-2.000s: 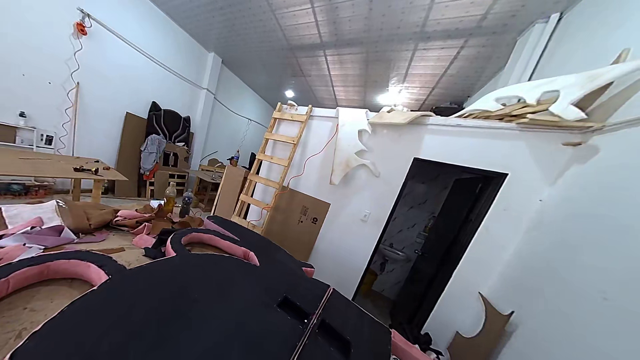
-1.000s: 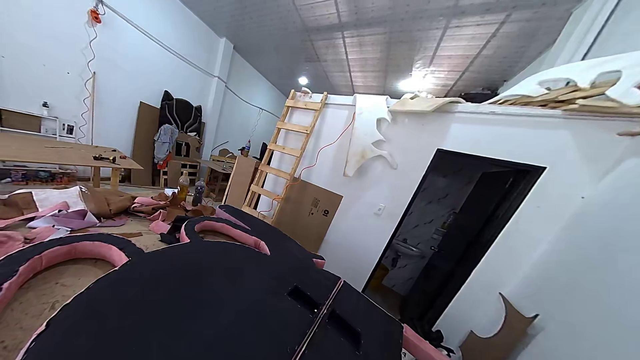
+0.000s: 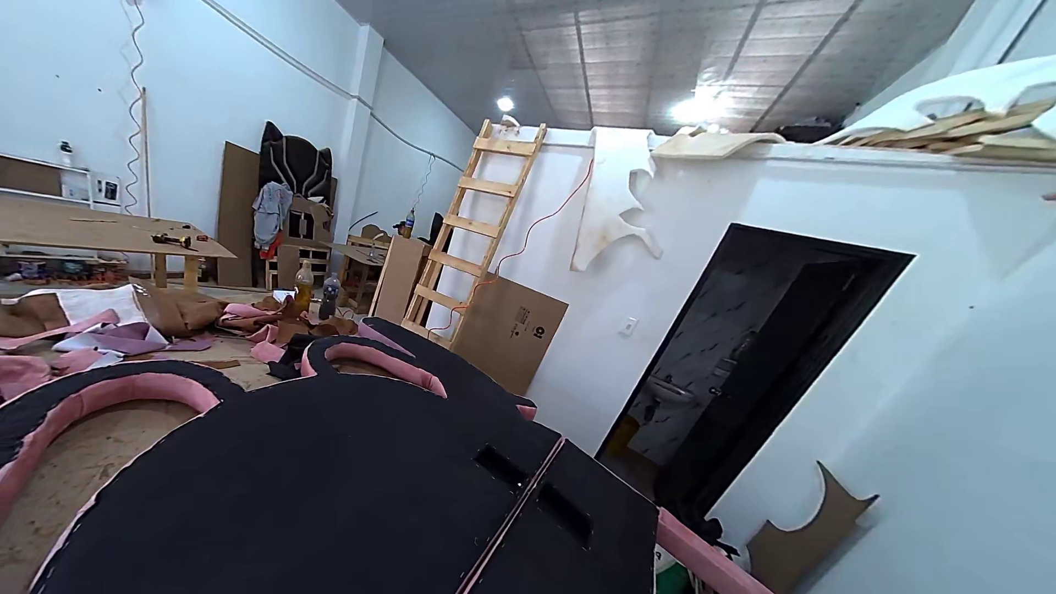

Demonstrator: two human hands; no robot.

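Note:
Neither my left hand nor my right hand can be made out, so what they hold cannot be told. A large black fabric-covered panel [image 3: 330, 478] with pink edging fills the lower part of the view. Its curved loops have pink padded inner sides [image 3: 124, 392]. Two dark rectangular slots [image 3: 565, 513] lie on either side of a seam that runs across the panel. Pink and lilac fabric scraps [image 3: 124, 338] lie beyond it at the left.
A wooden ladder [image 3: 474, 224] leans on the white wall beside a cardboard sheet [image 3: 511, 330]. A dark doorway [image 3: 742, 355] opens at the right, near a cut board piece [image 3: 813, 528]. A low table [image 3: 82, 227] stands at the left; bottles [image 3: 304, 285] stand among the scraps.

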